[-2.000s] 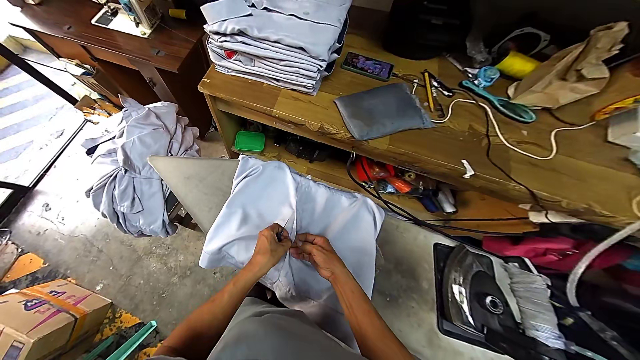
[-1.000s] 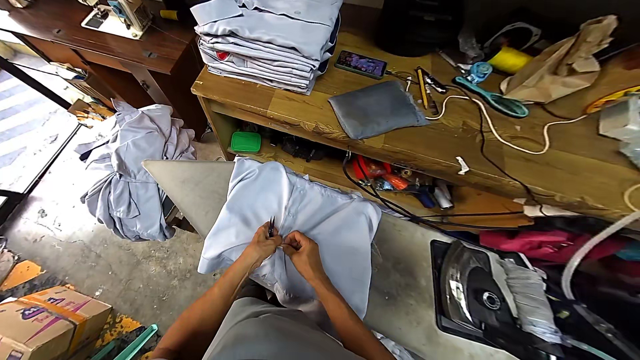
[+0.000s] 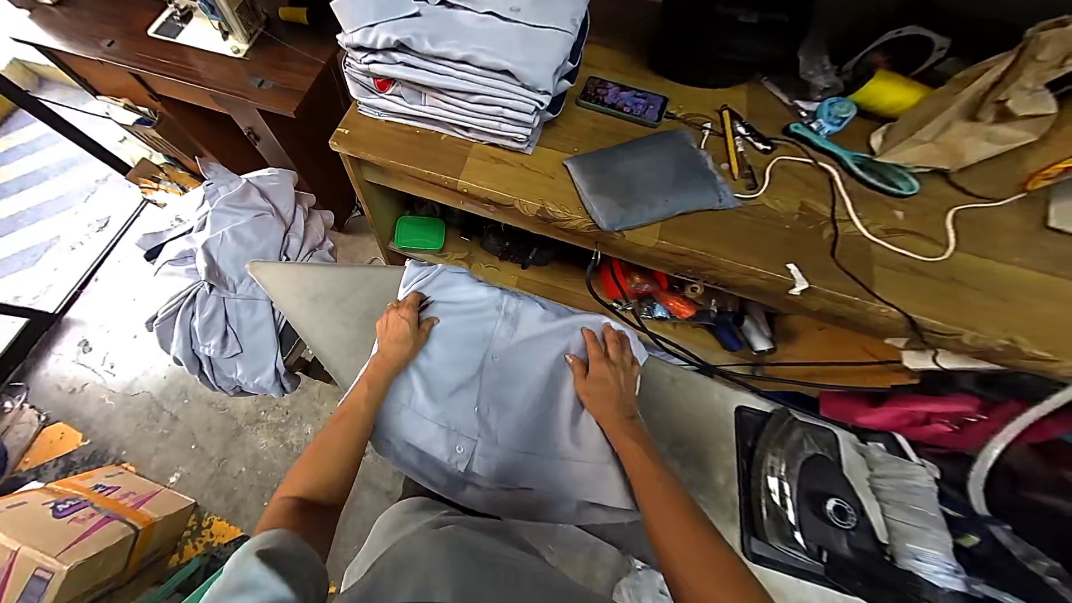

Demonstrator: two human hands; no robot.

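Note:
A light grey buttoned shirt [image 3: 502,377] lies over the ironing board [image 3: 327,306], its button placket running down the middle and its lower part hanging toward me. At the garment's left edge is my left hand [image 3: 404,331], fingers curled around a small dark tool whose tip shows by the index finger; its kind cannot be made out. My right hand [image 3: 605,373] rests on the right part of the cloth with its fingers spread and holds nothing.
On the wooden table [image 3: 494,172] are a stack of folded shirts [image 3: 461,67], a phone [image 3: 622,100] and a grey pouch [image 3: 649,178]. A steam iron [image 3: 825,494] stands at right. More garments [image 3: 243,276] lie heaped at left; a cardboard box [image 3: 84,536] sits lower left.
My hands were together at the middle of the cloth and have moved apart to its two sides. The shirt now lies flatter, with its placket and buttons in view.

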